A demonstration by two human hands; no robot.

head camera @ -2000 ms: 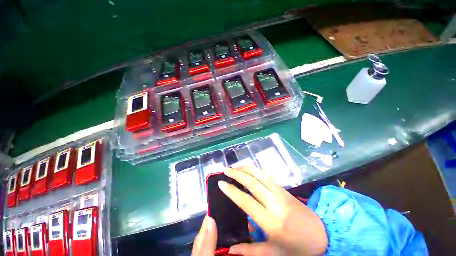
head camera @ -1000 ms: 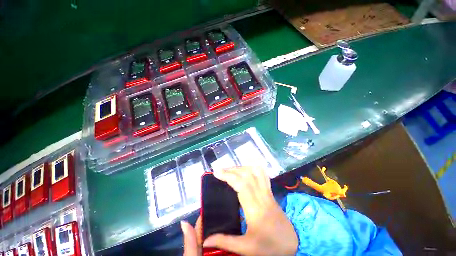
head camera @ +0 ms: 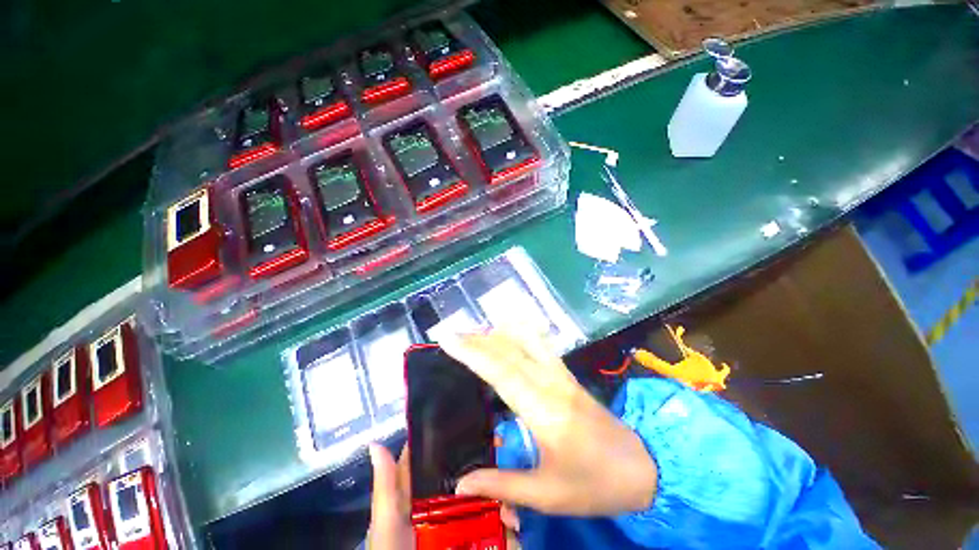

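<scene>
A red flip phone (head camera: 449, 424) is open in my hands at the bottom centre, its large black screen above a red lower part. My left hand (head camera: 389, 505), cut off by the bottom edge, holds it at its left side. My right hand (head camera: 558, 435) grips its right side, thumb across the lower screen and fingers by the top edge. Just beyond is the clear lens tray (head camera: 304, 421) with a row of several dark-edged panels, partly hidden by my right hand.
Stacked blister trays (head camera: 354, 263) of phones stand behind; another phone tray (head camera: 159, 424) is at left. A pump bottle (head camera: 706, 116), white wipe (head camera: 607, 228), tweezers (head camera: 636, 213) and crinkled film (head camera: 619, 286) lie right. An orange air gun (head camera: 687, 363) hangs at the bench edge.
The view has shifted, so the trays and bottle sit further left and higher. More of the phone's red lower part shows below the screen. Both hands still hold the phone.
</scene>
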